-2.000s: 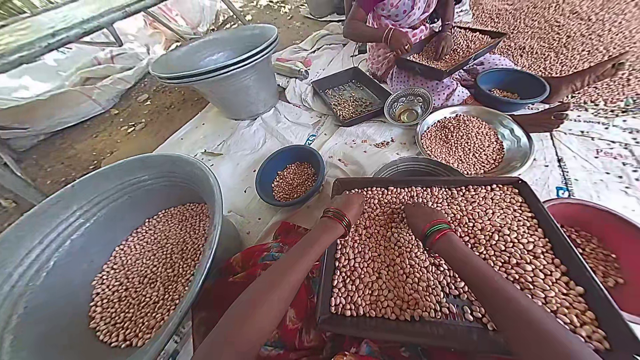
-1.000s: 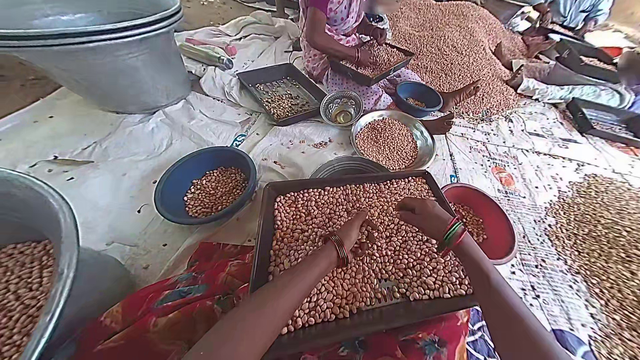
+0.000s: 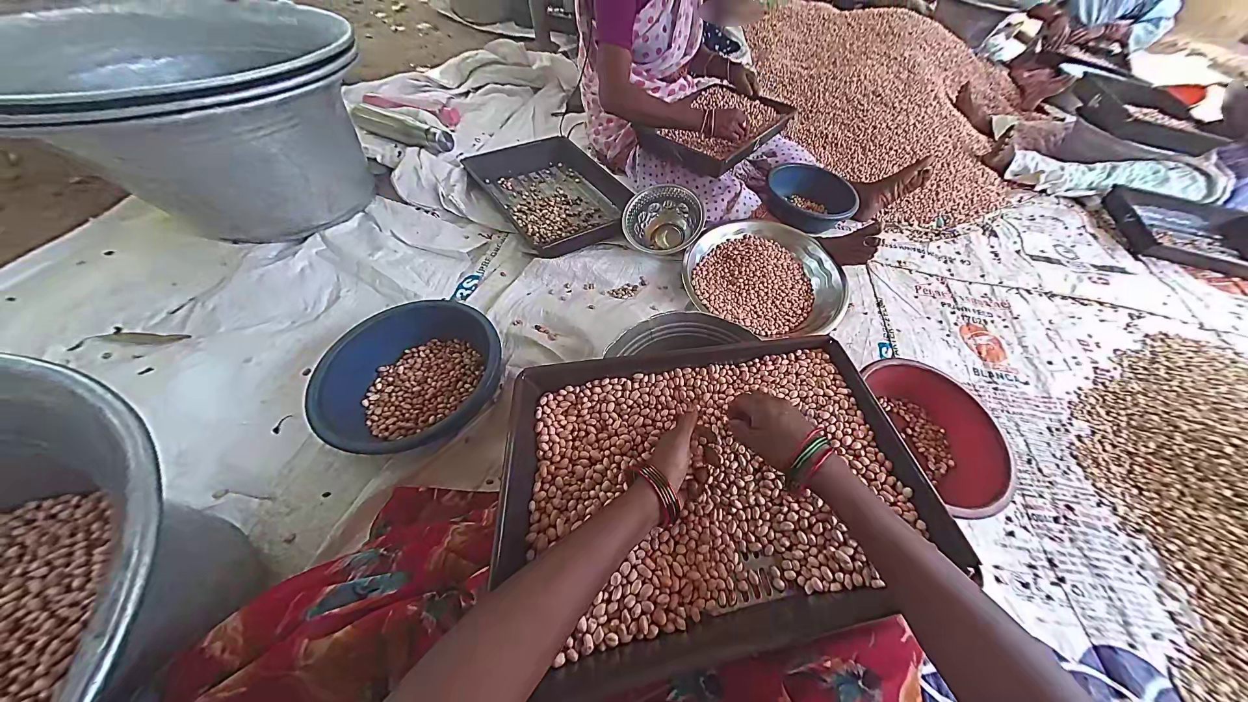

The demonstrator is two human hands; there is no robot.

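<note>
A dark rectangular tray (image 3: 673, 648) full of pinkish-brown nuts (image 3: 624, 419) rests on my lap over red patterned cloth. My left hand (image 3: 682, 453), with bangles at the wrist, is on the nuts near the tray's middle, its fingers partly curled; whether nuts are in it cannot be told. Just right of it, my right hand (image 3: 770, 427), with green and red bangles, is bent down at the nuts, fingertips hidden. A blue bowl (image 3: 331, 390) with some nuts sits left of the tray. A red bowl (image 3: 985, 453) with nuts stands against its right side.
Large metal tubs (image 3: 244, 146) stand at the left; a nearer tub (image 3: 136, 468) holds nuts. Ahead, a seated person (image 3: 624, 88) handles nuts in a tray, near a steel basin (image 3: 834, 283), a small bowl (image 3: 634, 219) and another tray (image 3: 478, 180). Nut heaps (image 3: 858, 88) lie behind and right.
The view has swung to the right. Both hands stay over the nuts in the tray; my left hand's fingers have closed in somewhat since a second ago.
</note>
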